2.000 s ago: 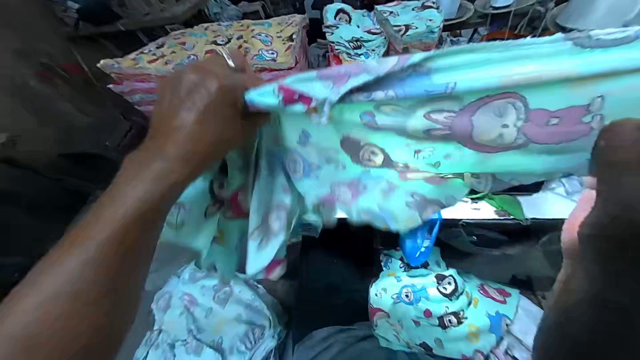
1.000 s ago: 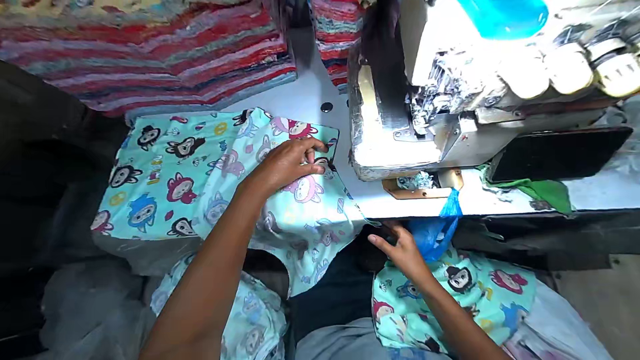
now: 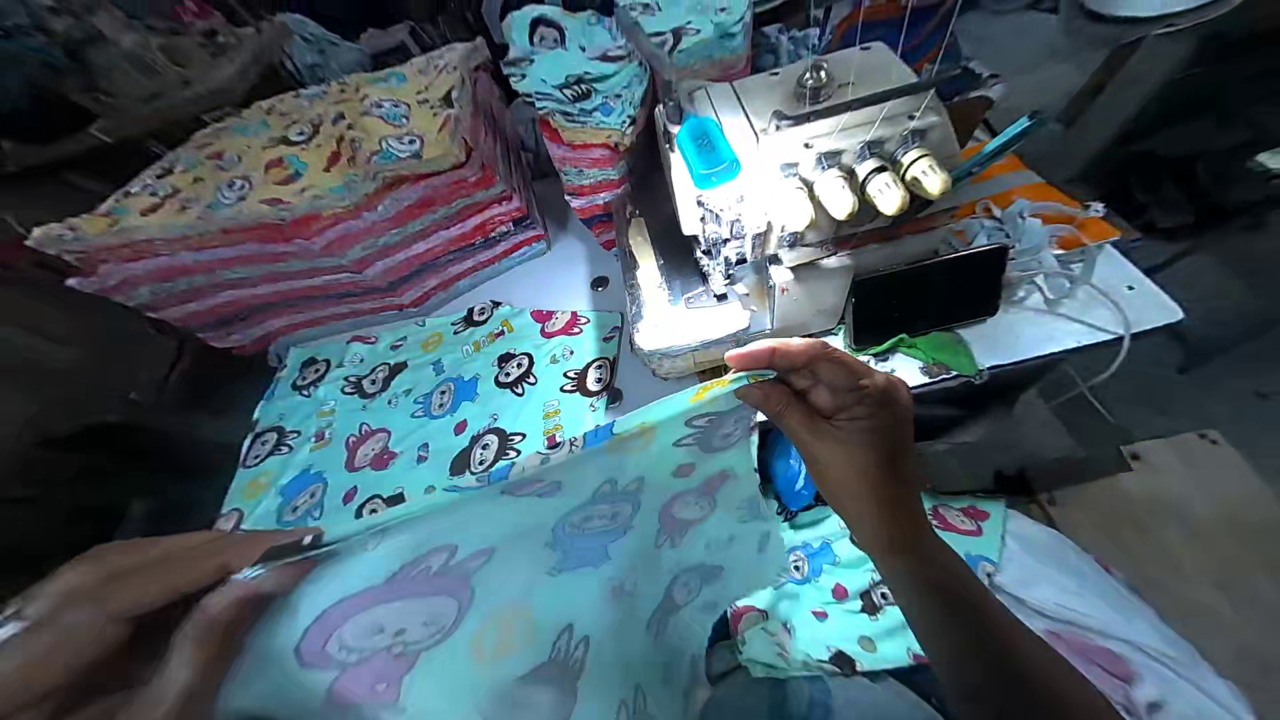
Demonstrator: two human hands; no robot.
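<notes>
A turquoise printed fabric piece is stretched between my two hands, its paler side towards me. My left hand is blurred at the lower left and pinches one end of its upper edge. At the other end, my right hand grips the corner between thumb and fingers, just in front of the overlock sewing machine. Behind the held piece, another turquoise printed fabric piece lies flat on the table, partly covered by it. More printed fabric rests at the lower right, below my right forearm.
A tall stack of folded fabric stands at the back left, with a narrower stack beside the machine. Right of the machine are a black smartphone, a green cloth scrap and white tangled strips. A blue bag hangs below the table edge.
One second ago my left hand lay on fabric on the table and my right was near the table edge. Now both hands hold a piece stretched up in front of me. The view has shifted.
</notes>
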